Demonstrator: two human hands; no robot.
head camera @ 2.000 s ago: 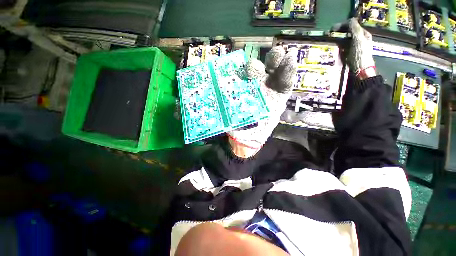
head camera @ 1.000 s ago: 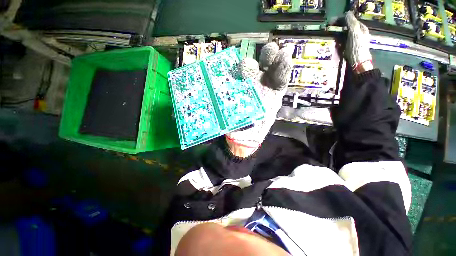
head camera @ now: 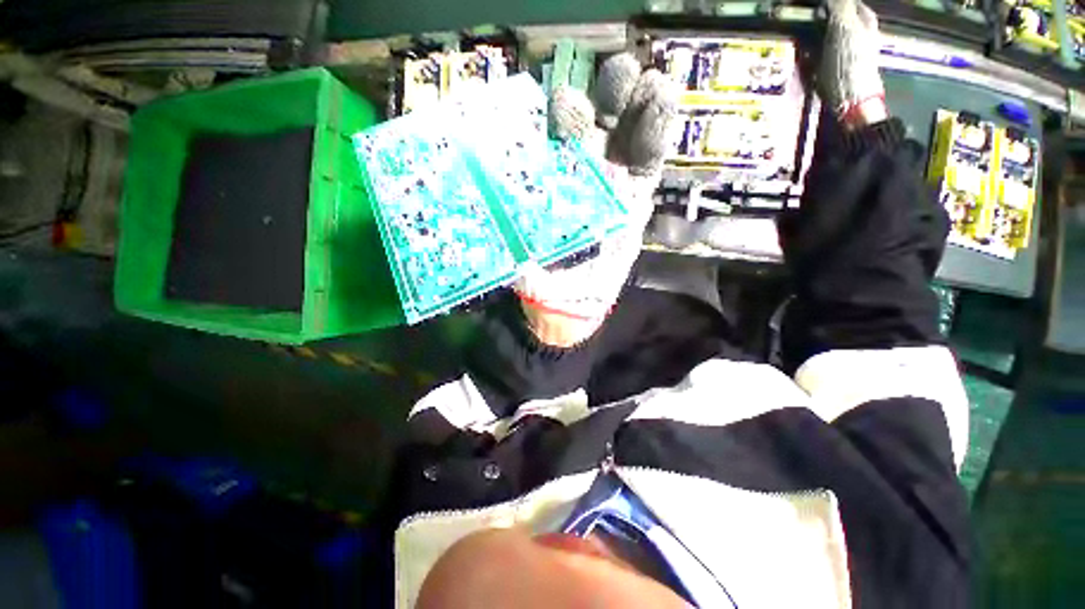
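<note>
A circuit board (head camera: 494, 196) shows its pale green-teal underside, tilted, left of centre. My left hand (head camera: 607, 179), in a white-grey knit glove, holds it by its right side, with greyer fingertips over the edge. My right hand (head camera: 850, 60), also gloved, is at the top edge of the view beside the upper right corner of a black carrier (head camera: 809, 155). Its fingertips are small and partly cut off, so its grip cannot be told. The carrier holds a board (head camera: 732, 107) with yellow and black parts.
A bright green tote (head camera: 319, 220) with a dark sheet (head camera: 238, 220) inside stands at left. Another populated board (head camera: 458, 74) lies behind the held one. A yellow-topped board (head camera: 985, 184) and a small blue object (head camera: 1014, 112) are at right. Pale green strips (head camera: 569, 66) lie at the back.
The view has shifted, so the bench and tote sit higher in it. The held board has moved slightly left and tilted more. My right hand stays near the carrier's upper right corner.
</note>
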